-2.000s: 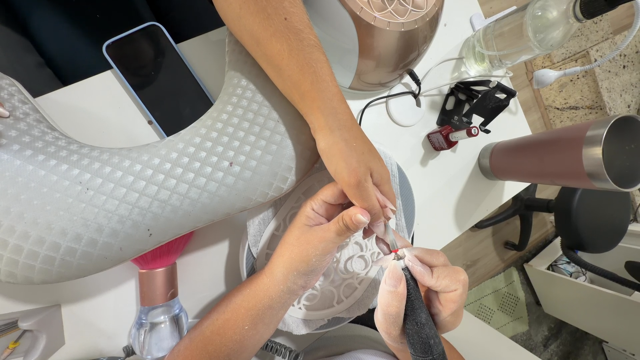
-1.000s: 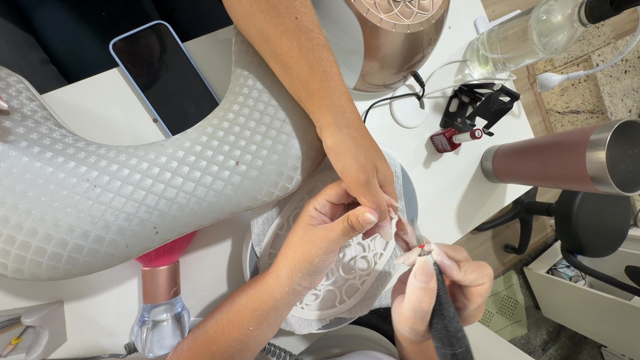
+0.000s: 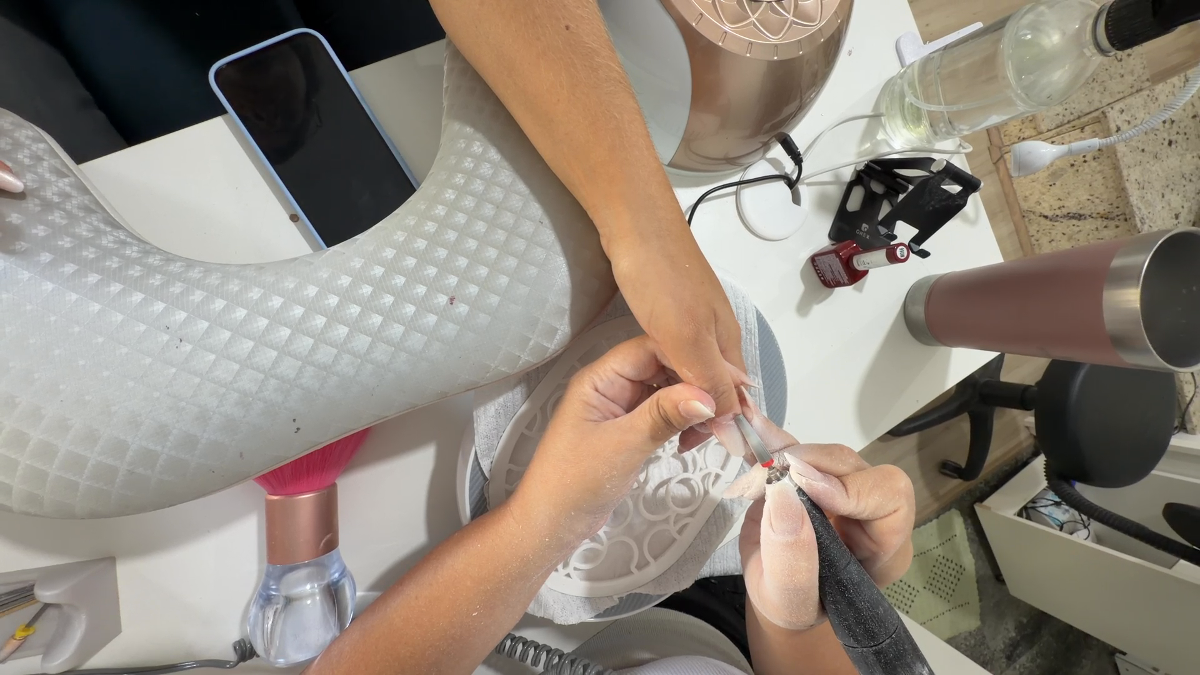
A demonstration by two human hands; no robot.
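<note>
My left hand [image 3: 614, 427] holds the fingers of another person's hand [image 3: 689, 309], its thumb and fingertips closed on them. That person's arm comes down from the top over a quilted armrest [image 3: 375, 319]. In my right hand [image 3: 825, 525] is a black electric nail drill handpiece [image 3: 858, 591], white with dust. Its slim metal bit [image 3: 753, 439], with a red band, lies at one of the person's fingertips; whether it touches the nail or the skin beside it I cannot tell. Below the hands sits a round dust collector with a white patterned grille [image 3: 647, 525], a pale cloth around it.
A phone [image 3: 314, 136] lies behind the armrest, a pink dust brush [image 3: 302, 534] in front of it. To the right are a rose-gold lamp [image 3: 764, 84], a black folding stand [image 3: 900, 202], a red nail polish bottle [image 3: 839, 264], a tumbler [image 3: 1041, 300] and a glass bottle [image 3: 1003, 70].
My right hand and the drill have shifted slightly around the person's fingertips, and the handpiece has changed its tilt a little. My left hand keeps its hold on the fingers.
</note>
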